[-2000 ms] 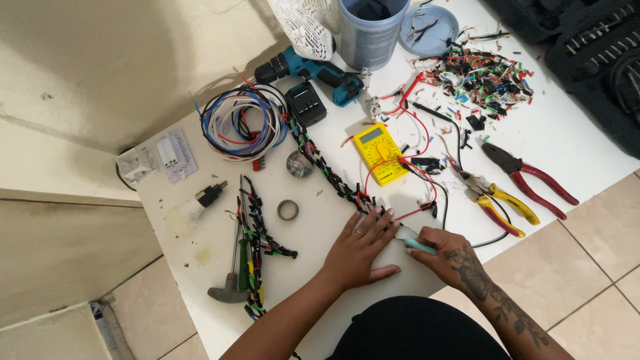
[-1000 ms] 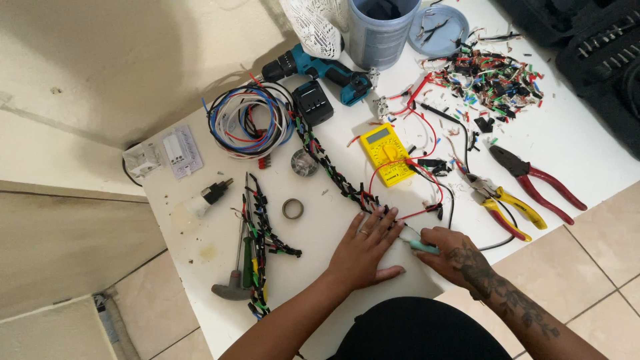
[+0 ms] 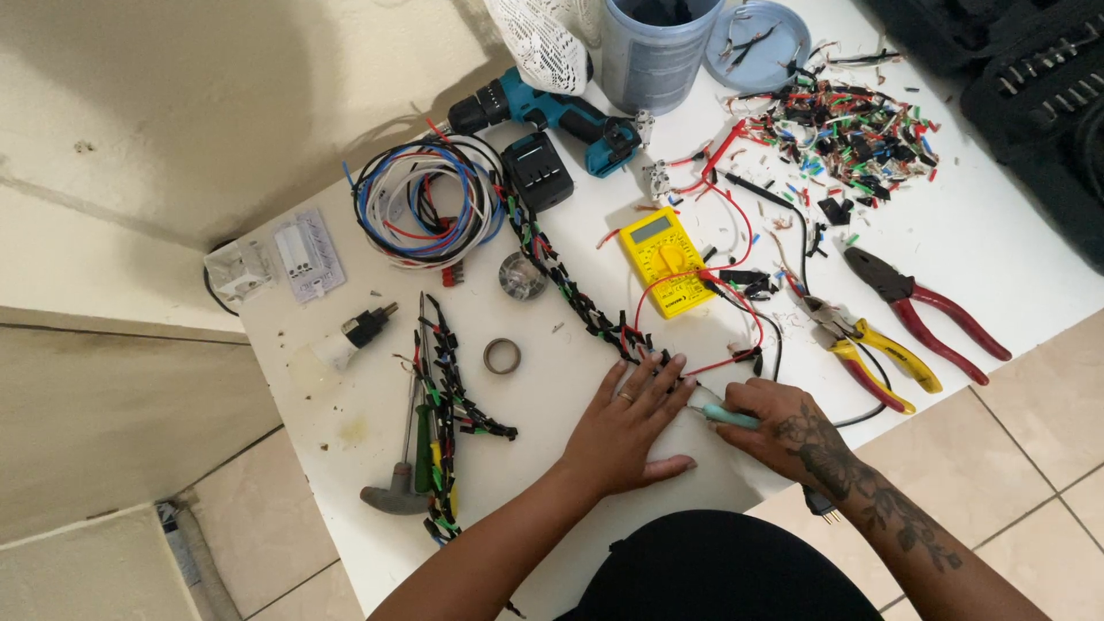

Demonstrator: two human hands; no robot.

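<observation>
My left hand lies flat with spread fingers, its fingertips pressing the lower end of a long bundle of taped wires against the white table. In my right hand is a tool with a light teal handle; its tip points toward my left fingertips, and its exact kind cannot be told. Just above the hands, a yellow digital multimeter lies with its red and black leads. A second taped wire bundle rests to the left, beside a roll of tape.
A teal cordless drill, battery, coiled wires and blue tub stand at the back. Wire scraps, red-handled pliers and yellow-red cutters lie right. A black tool case occupies the far right.
</observation>
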